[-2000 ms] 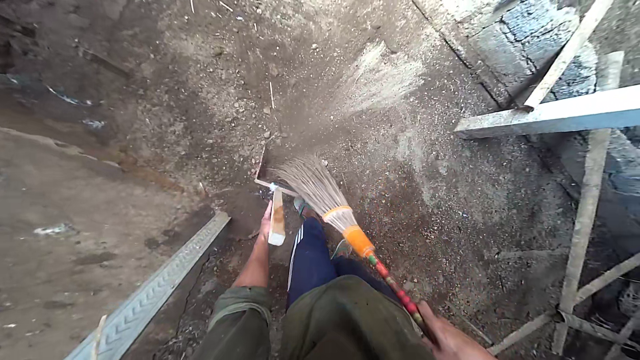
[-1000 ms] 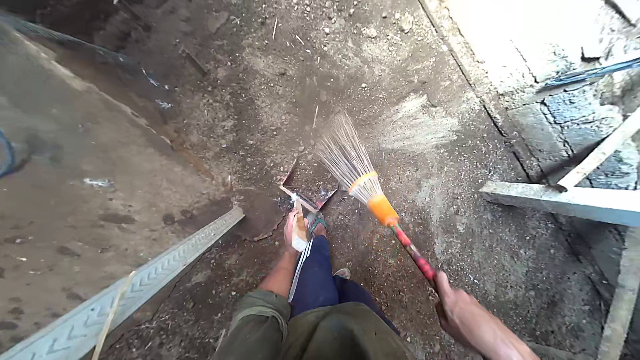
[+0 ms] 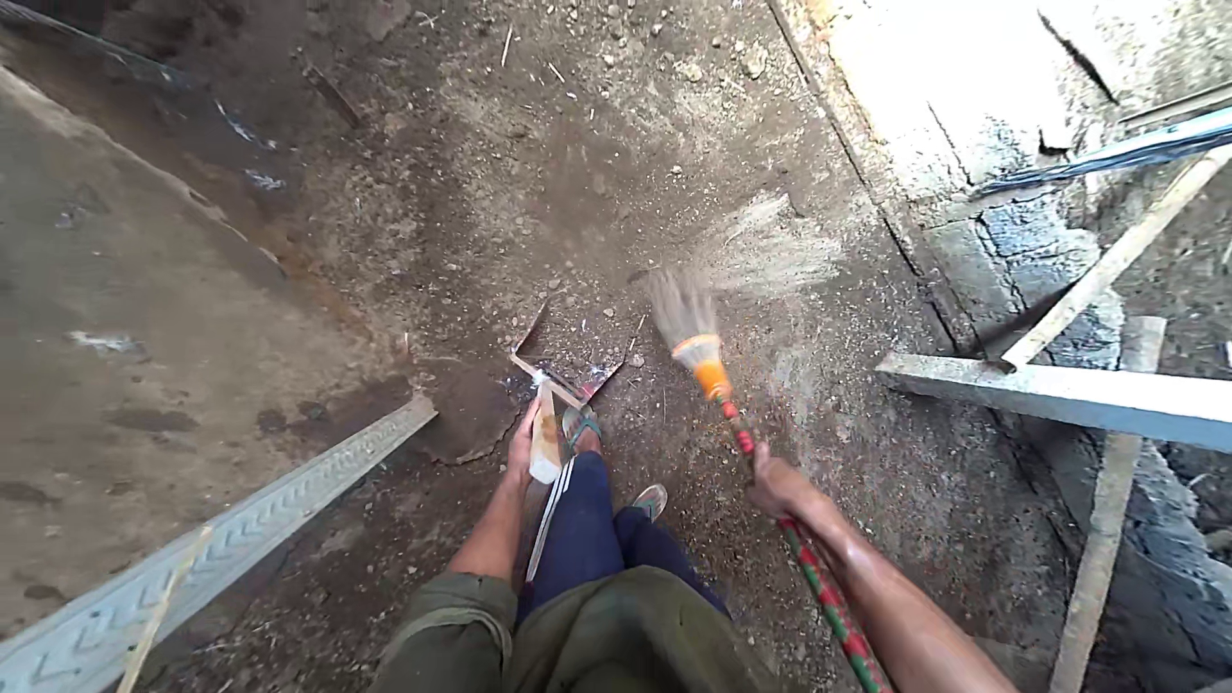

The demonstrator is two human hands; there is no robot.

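My right hand (image 3: pixel 778 483) is closed round the red and green handle of a broom (image 3: pixel 712 373), whose stiff bristles fan out over the dirt floor beside a pale swept-looking patch (image 3: pixel 780 245). My left hand (image 3: pixel 523 445) grips the wooden handle of a dustpan (image 3: pixel 566 383). The dustpan rests low at the ground, its thin raised sides pointing away from me, just ahead of my sandalled foot (image 3: pixel 581 429). Light debris lies in and around it. The bristles are to the right of the dustpan, apart from it.
A patterned pale beam (image 3: pixel 221 539) slants along the lower left beside a flat brown surface (image 3: pixel 192 318). At right, a white beam (image 3: pixel 1059 393) and wooden poles (image 3: pixel 1107 558) cross near cracked concrete blocks (image 3: pixel 1035 250). Pebbles and small sticks lie on the floor ahead.
The broom has swung to a more upright angle in view, and its bristles have come down on the floor. More of my right forearm shows. The left hand keeps its hold on the dustpan.
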